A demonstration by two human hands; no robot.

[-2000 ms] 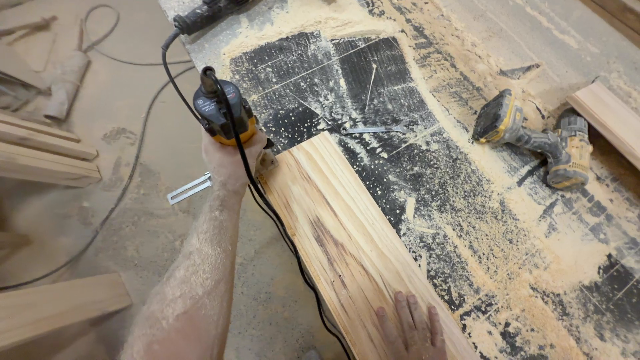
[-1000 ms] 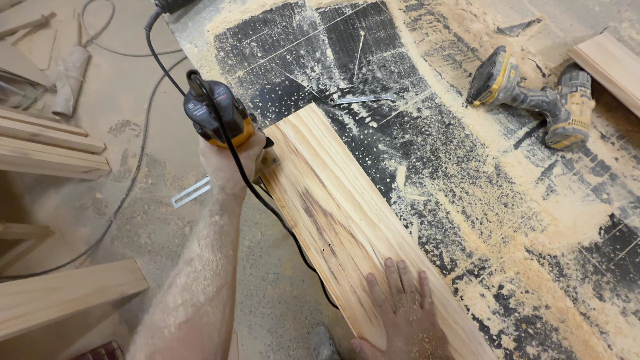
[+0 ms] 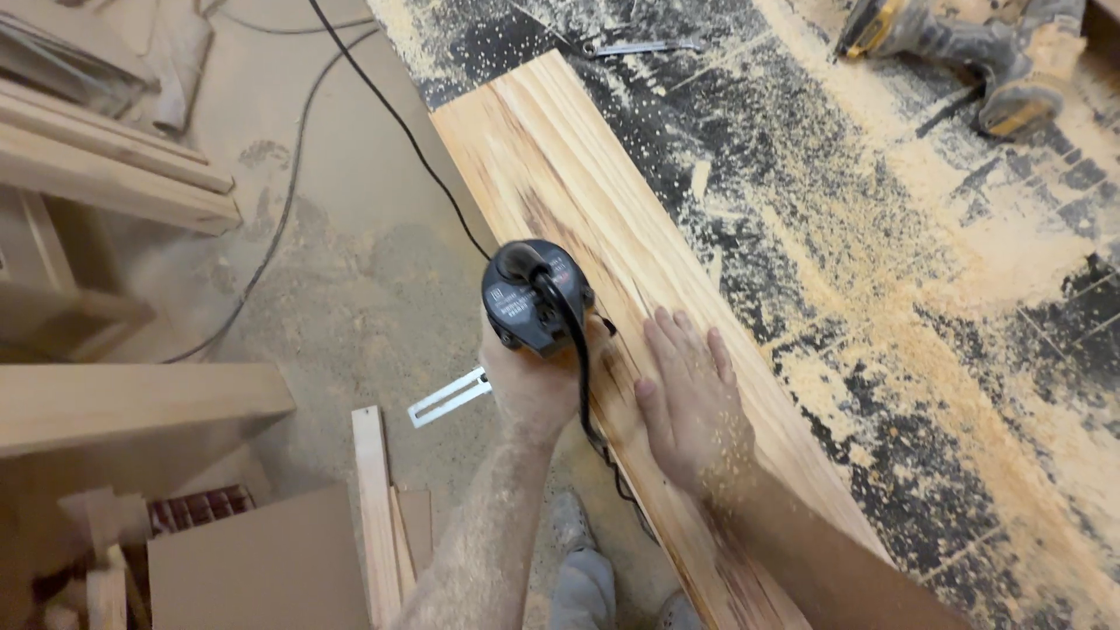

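Note:
A corded trim router (image 3: 535, 293), black on top, stands at the left long edge of a pale wooden board (image 3: 547, 157) with dark grain streaks. My left hand (image 3: 538, 385) is wrapped around the router's body, below its black cap. The router's bit and most of its base are hidden. Its black cord (image 3: 573, 350) loops down over my hand to the board's edge. A slotted metal guide arm (image 3: 448, 398) sticks out left of my hand. My right hand (image 3: 696, 402) lies flat on the board just right of the router, dusted with shavings.
The board rests on a dark worktop (image 3: 700, 131) strewn with sawdust. A wrench (image 3: 643, 48) lies beyond its far end, a cordless drill (image 3: 980, 52) at the upper right. Lumber (image 3: 114, 166), a cardboard piece (image 3: 258, 560) and a cord (image 3: 284, 210) are at the left; my shoe (image 3: 570, 521) is below.
My left hand and the router have moved from near the board's far end down along its left edge, closer to me. My right hand is now beside the router. The view has shifted.

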